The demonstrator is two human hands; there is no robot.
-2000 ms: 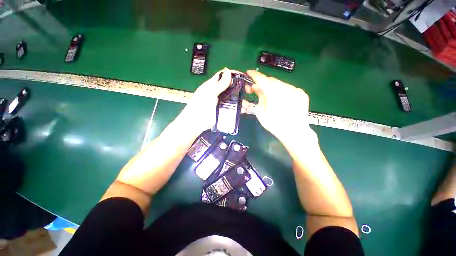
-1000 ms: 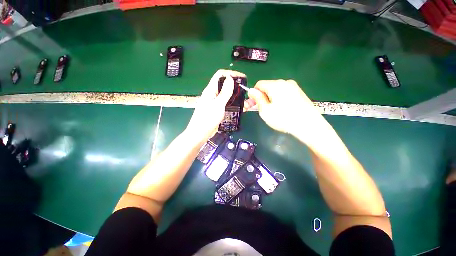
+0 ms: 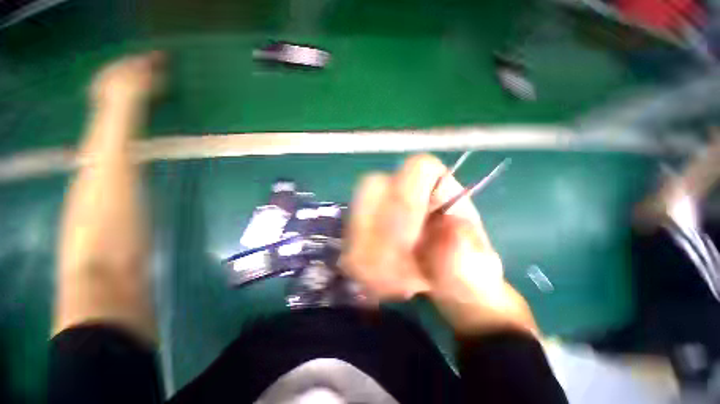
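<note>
The frame is blurred. My left hand reaches over the green belt at the far left; a dark patch is at its fingertips, and I cannot tell whether it is held. My right hand is closed around a thin two-pronged tool, like tweezers, its prongs pointing up and right. The hand is beside the right edge of a pile of black handheld devices on the near bench and hides part of it. A pale loop lies on the bench to the right.
Single devices lie on the belt, one at top centre and one further right. A pale metal strip divides belt and bench. Another person's hand is at the right edge. A red object is at top right.
My hands have parted from the device they held together. The left has moved out to the far left over the belt; the right has come down beside the pile. The view has shifted.
</note>
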